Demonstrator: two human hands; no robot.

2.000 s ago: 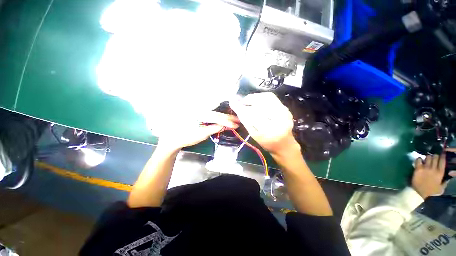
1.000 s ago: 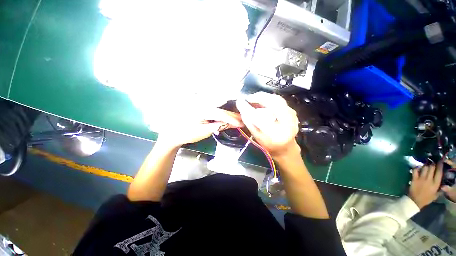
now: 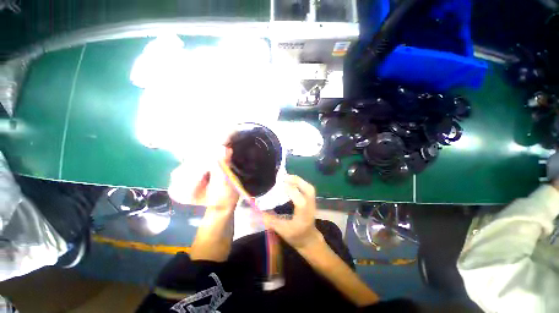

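A white housing [image 3: 279, 194] with a dark round interior or black insert [image 3: 254, 160] is held between my hands, its opening facing up. My left hand [image 3: 214, 183] is overexposed and grips its left side. My right hand [image 3: 295, 211] holds its lower right rim. Coloured lead wires [image 3: 240, 186] run over the rim and hang down to a pale connector plug [image 3: 274, 283] in front of my shirt. The wires are blurred.
A glaring white heap [image 3: 202, 92] lies at left on the green bench [image 3: 110, 122]. Loose black round parts [image 3: 386, 147] are piled right of centre. The screw feeder [image 3: 315, 61] and a blue bin [image 3: 429, 66] stand behind. People's sleeves [image 3: 512, 241] show at both sides.
The view has turned and levelled. My hands have moved apart, and the housing now shows its open, dark face between them. The wires have swung across its left front.
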